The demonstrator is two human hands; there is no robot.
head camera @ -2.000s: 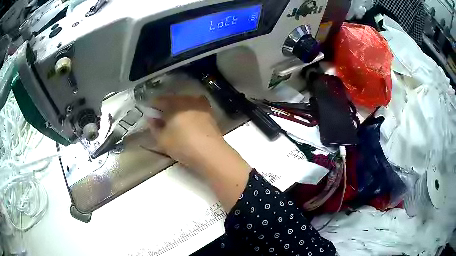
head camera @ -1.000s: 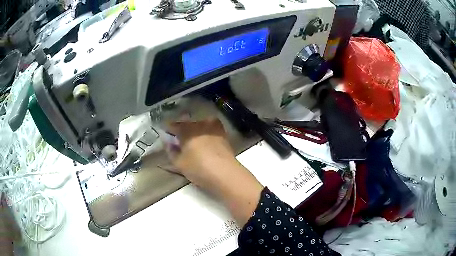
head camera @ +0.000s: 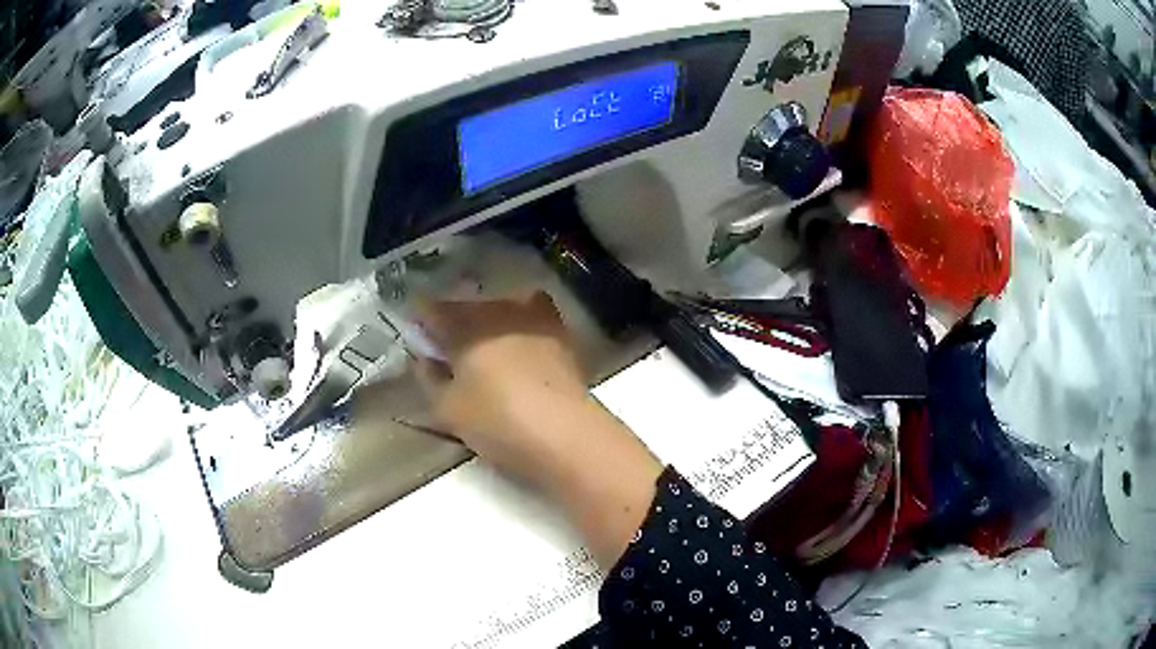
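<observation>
My right hand [head camera: 507,380] is over the brownish metal bed plate [head camera: 368,488], under the machine arm. Its fingertips are closed on a small white piece of fabric strip [head camera: 429,340], mostly hidden by the fingers. A metal strip folder [head camera: 349,364] lies left of the fingertips and points toward the needle area [head camera: 273,418]. A thin dark pointed tool [head camera: 431,429] shows on the plate below the hand; its rest is hidden. Thin white cord [head camera: 108,539] lies in loops left of the plate. My left hand is not in view.
The machine head [head camera: 304,152] has a lit blue screen. Black scissors or snips [head camera: 691,349], small hand tools [head camera: 767,327], a phone-like black rectangle [head camera: 871,323], a red plastic bag [head camera: 944,190] and a white fabric pile [head camera: 1078,330] are at right. A printed ruler [head camera: 539,602] crosses the front.
The camera view has shifted since the first frame, so the machine appears lower and further right. My right hand stays in nearly the same place. A blurred shape at the lower left edge has gone.
</observation>
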